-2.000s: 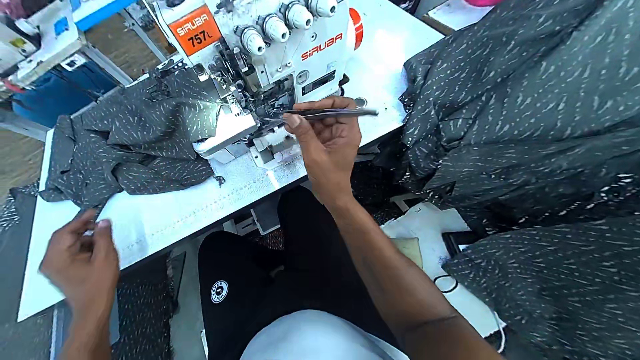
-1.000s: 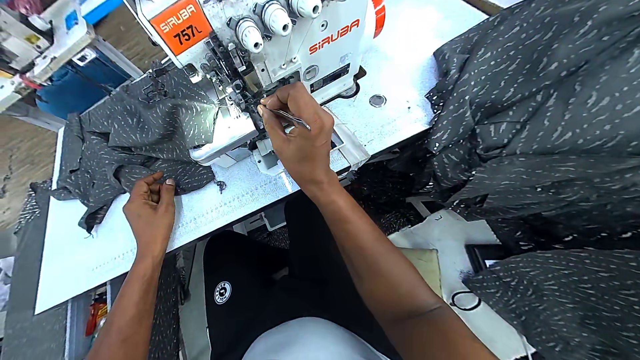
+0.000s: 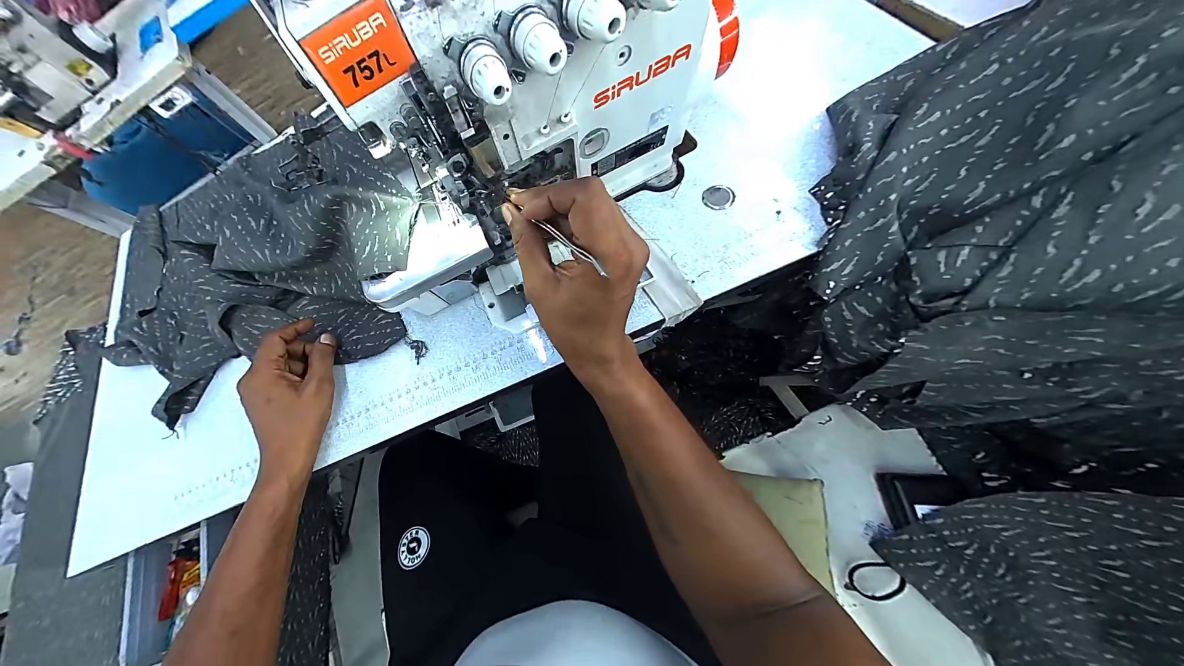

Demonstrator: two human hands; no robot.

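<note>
My right hand (image 3: 583,264) holds metal tweezers (image 3: 569,242) at the open front of a white Siruba overlock sewing machine (image 3: 555,111). Its fingertips are by the looper and needle area; the tweezer tips and any thread there are too small to make out. My left hand (image 3: 291,393) rests at the near edge of a bunched dark grey, white-flecked fabric (image 3: 277,259), with thumb and fingers slightly apart. Whether it pinches the cloth I cannot tell. The fabric's right end lies by the lit presser foot area.
A large heap of the same fabric (image 3: 1008,213) is at the right. The white table (image 3: 213,472) has a ruler scale along its near edge. An open drawer (image 3: 139,592) with small items sits below left. Another machine (image 3: 55,65) stands at the upper left.
My left hand has moved right and up to the fabric's near edge. My right hand has turned the tweezers, held sideways two seconds ago, and brought its fingertips in close to the machine.
</note>
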